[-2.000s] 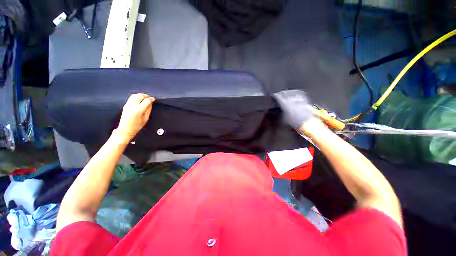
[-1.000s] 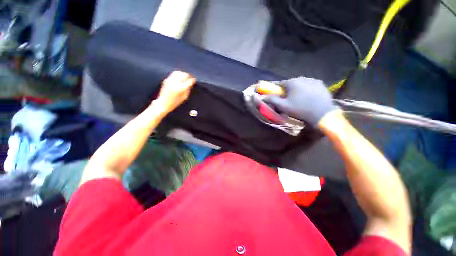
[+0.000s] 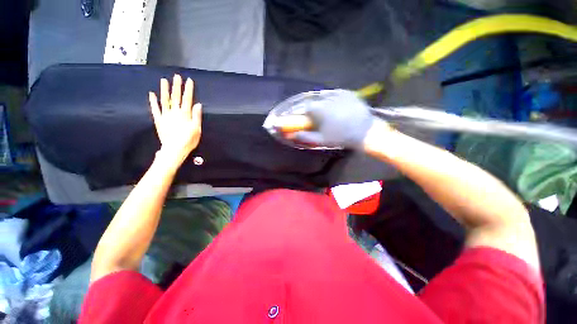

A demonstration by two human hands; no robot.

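Note:
A black coat or jacket [image 3: 247,149] lies along the near side of the long, padded, dark sleeve board [image 3: 95,95]. A small pale button [image 3: 198,161] shows on the cloth. My bare left hand [image 3: 177,120] lies flat on the cloth and board, fingers spread and pointing away from me, holding nothing. My gloved right hand [image 3: 341,119], slightly blurred, grips the orange handle [image 3: 292,123] of the steam iron [image 3: 273,114]. The iron's tip points left, and it lies over the cloth's upper edge and the board. The hand hides the iron's rear.
A whitish hose [image 3: 468,121] runs right from the iron. A yellow hose [image 3: 481,28] curves at the upper right. A white bar [image 3: 130,31] crosses the grey table [image 3: 209,38] behind the board. A red item with white paper [image 3: 362,201] is at the near edge.
My left hand has gone from a closed pinch on the cloth to lying flat with spread fingers. My right hand has moved the iron left along the board. The camera view has also shifted.

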